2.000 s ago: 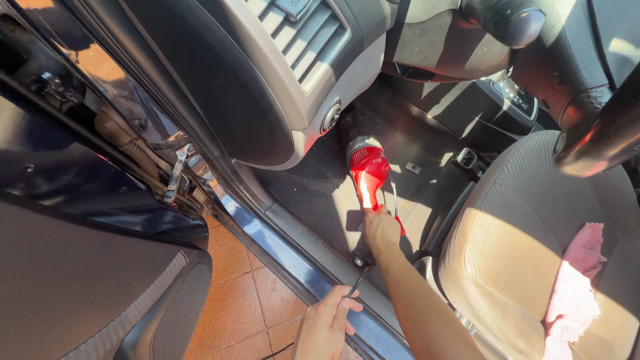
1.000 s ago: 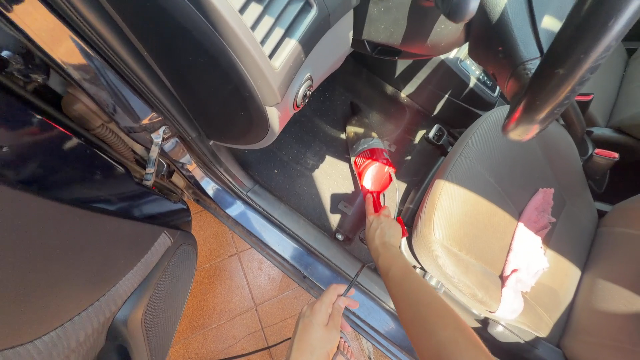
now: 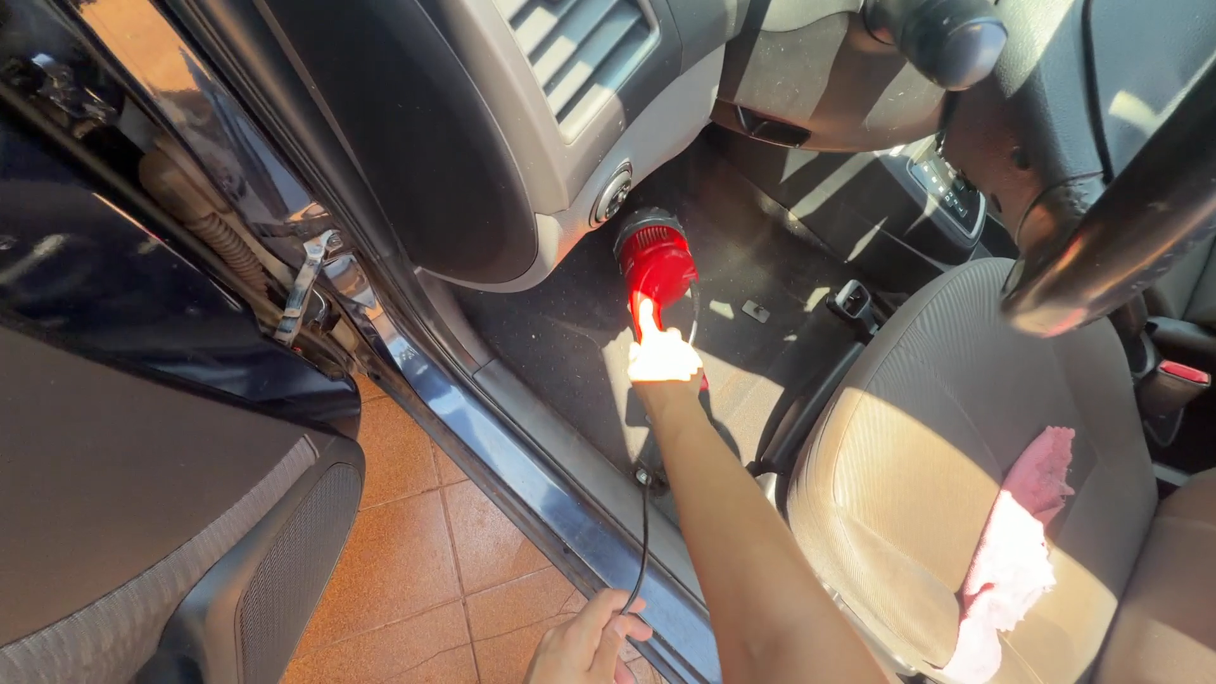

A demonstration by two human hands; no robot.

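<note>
My right hand [image 3: 667,359], washed out by sunlight, grips the handle of a red handheld vacuum cleaner [image 3: 662,264] over the car's dark floor carpet [image 3: 541,328]. The vacuum's front end lies in shade by the lower dashboard, and its nozzle tip is hidden. At the bottom, outside the door sill, my left hand [image 3: 589,646] pinches a thin black power cord [image 3: 645,551] between thumb and fingers. The cord runs up over the sill toward the floor.
A pink cloth [image 3: 1021,541] lies on the beige driver's seat [image 3: 883,456]. The steering wheel [image 3: 1121,209] overhangs the right side. The open car door [image 3: 123,494] stands at left, and the metal door sill [image 3: 503,484] crosses diagonally above orange floor tiles [image 3: 408,560].
The right hand and vacuum have moved forward from nearer the seat's front edge, deeper under the dashboard. The left hand still holds the cord. The view has shifted somewhat.
</note>
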